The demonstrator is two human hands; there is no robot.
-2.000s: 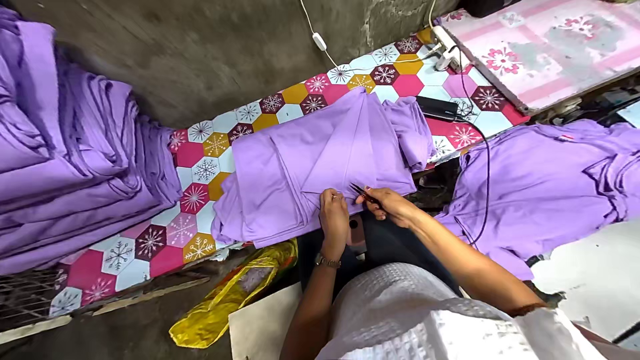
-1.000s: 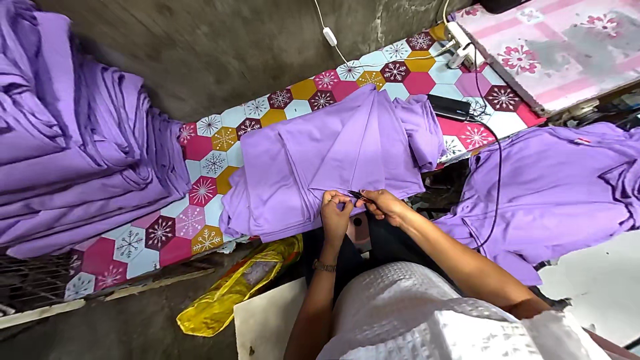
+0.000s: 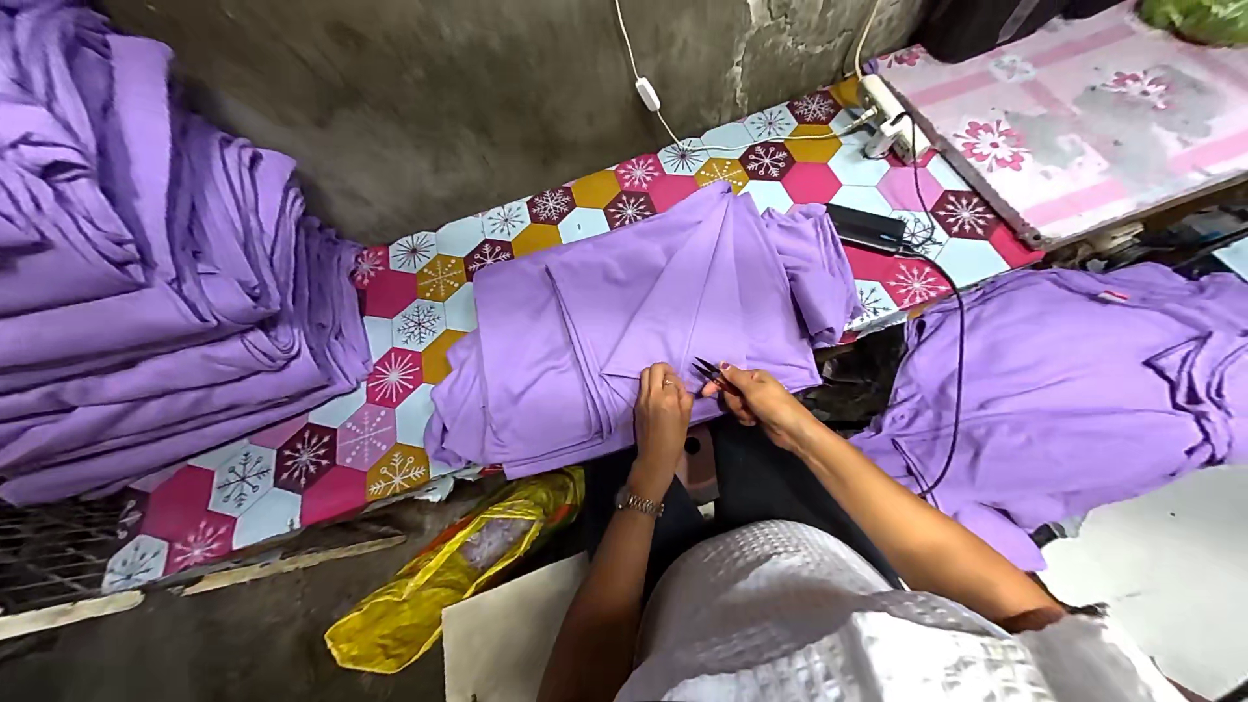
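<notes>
Folded purple fabric garments [image 3: 575, 341] lie in a stack on a bench with a patterned hexagon cover [image 3: 390, 375]. At the stack's near edge, my left hand [image 3: 663, 405] pinches the cloth; a watch or bracelet is on its wrist. Just right of it, my right hand [image 3: 751, 395] holds small dark thread snips [image 3: 708, 370], their pointed blades parted and directed up and left over the cloth. Whether the blades touch the fabric cannot be told.
A tall pile of purple fabric [image 3: 185, 263] stands at left, more purple garments [image 3: 1072, 380] at right. A black device [image 3: 866, 228] with a cable, a white power strip [image 3: 892, 117] and a pink floral board [image 3: 1082, 117] are behind. A yellow bag [image 3: 439, 575] sits below the bench.
The snips have come away from the fingers of my left hand, with a small gap between the two hands now. My left hand lies flatter on the cloth edge.
</notes>
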